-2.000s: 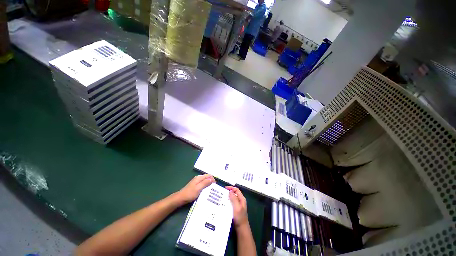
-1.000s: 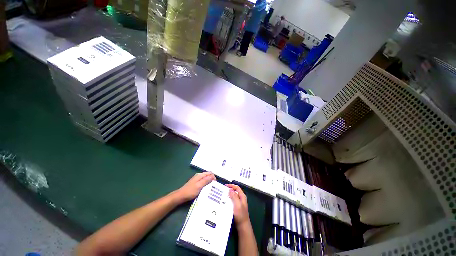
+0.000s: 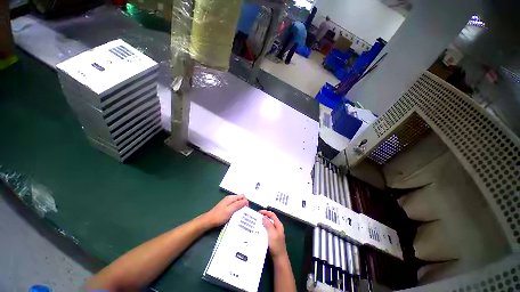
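Observation:
A working stack of white printed packs (image 3: 238, 251) lies on the green bench top between my hands, close to me. My left hand (image 3: 227, 210) holds its far left corner. My right hand (image 3: 273, 229) is against its far right side, fingers bent around the edge. Both hands are bare. The stack's lower layers are mostly hidden under the top pack. A row of packs (image 3: 291, 201) runs end to end from the bench edge over the rollers to the tunnel opening.
A tall finished stack (image 3: 108, 68) stands at left beside an upright post (image 3: 181, 108) with a pale-yellow roll (image 3: 215, 34). Behind is a white slide board (image 3: 251, 122). The roller conveyor (image 3: 333, 245) and perforated tunnel housing (image 3: 456, 108) are at right. A person (image 3: 293, 40) bends in the background.
The view has shifted slightly. My hands stay on the working stack, and the packs look unmoved. The person in the background has gone from upright to bent over.

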